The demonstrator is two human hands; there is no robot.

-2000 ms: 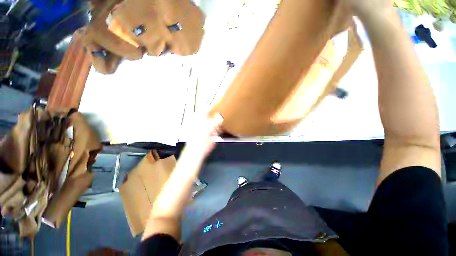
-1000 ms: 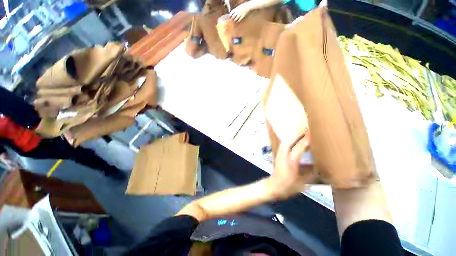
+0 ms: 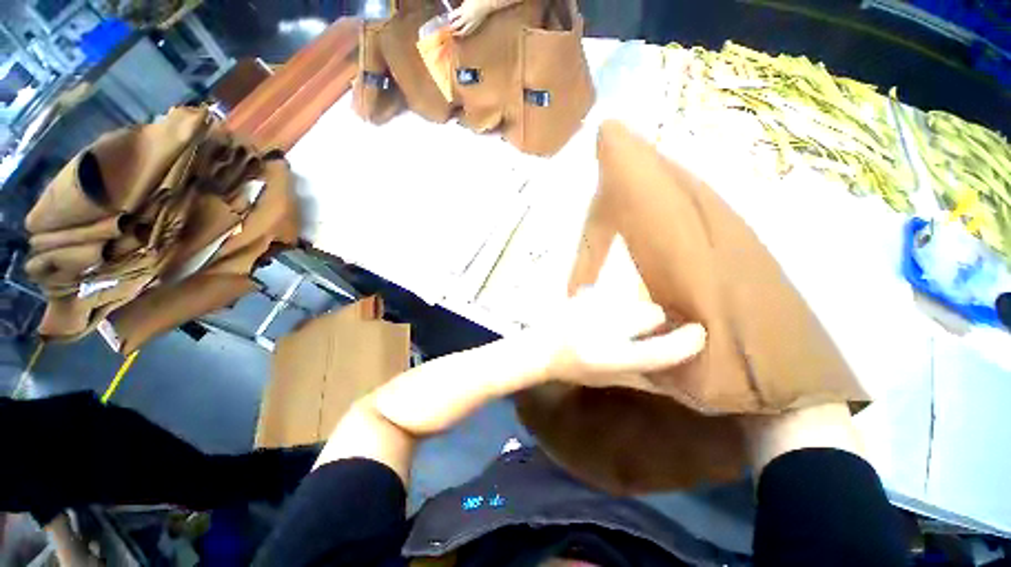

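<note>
A brown bag body (image 3: 710,255) is held up over the table's front edge, its narrow end pointing away from me and a flap hanging below my left hand. My left hand (image 3: 610,338) is at its near left part, the fingers closed on the brown material near a fold; the hand is partly blurred. My right forearm enters the bag body from the near right, and my right hand is hidden inside it.
Bags with dark tabs (image 3: 554,94) stand at the table's far side, a person's hand on them. Yellow-green strips (image 3: 798,105) and a blue plastic item (image 3: 942,266) lie right. A brown heap (image 3: 155,233) and flat panel (image 3: 338,371) are left.
The bag body has tilted, its far end swinging down and left, and a flap now hangs below my left hand. My view has shifted. The other person's hand remains at the standing bags.
</note>
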